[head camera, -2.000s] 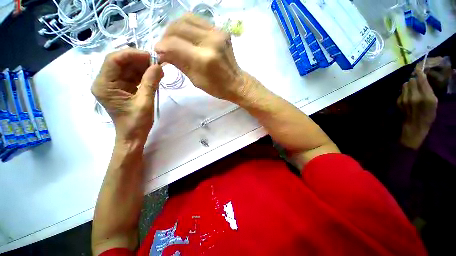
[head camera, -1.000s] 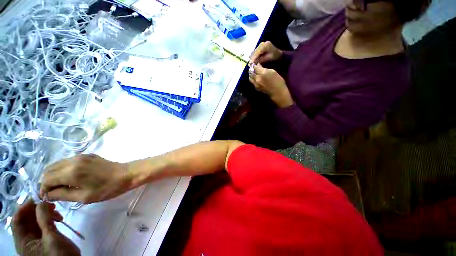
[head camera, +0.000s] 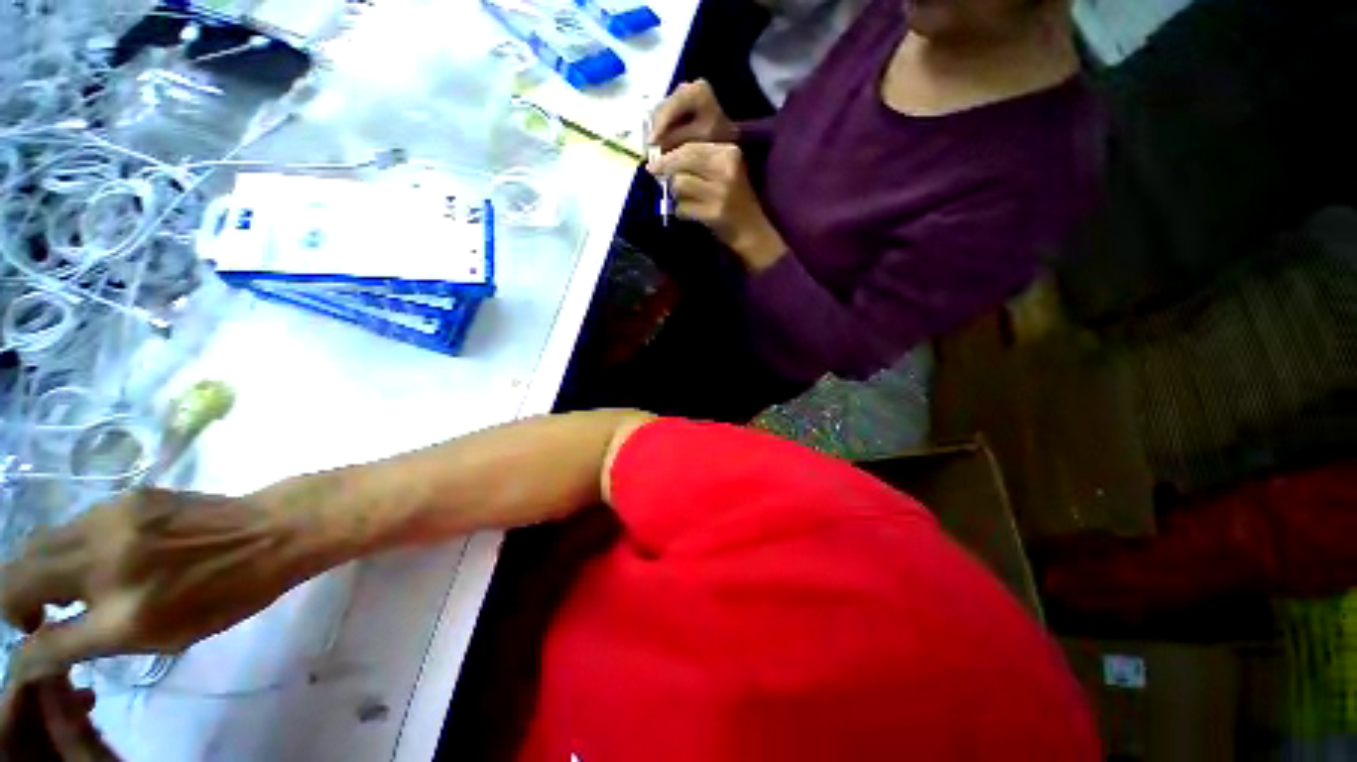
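Observation:
My right hand (head camera: 156, 573) is at the lower left, palm down over the table, fingers bent at the picture's left edge. A small white bit of a USB cable (head camera: 63, 612) shows between its thumb and fingers; the rest is hidden. My left hand (head camera: 57, 721) is dark and mostly cut off by the lower left corner, just below the right fingertips. What it holds cannot be seen. Part of a thin cable coil (head camera: 155, 668) lies on the table beneath the right hand.
A tangled cable pile (head camera: 112, 223) covers the upper left. A fanned stack of blue and white boxes (head camera: 357, 231) lies right of it. A yellowish item (head camera: 201, 405) is near my wrist. A neighbour in purple (head camera: 908, 194) works across the table edge (head camera: 558, 343).
The view has turned right, so my hands sit farther left and the left hand is more cut off. The neighbour and boxes have shifted left in the picture.

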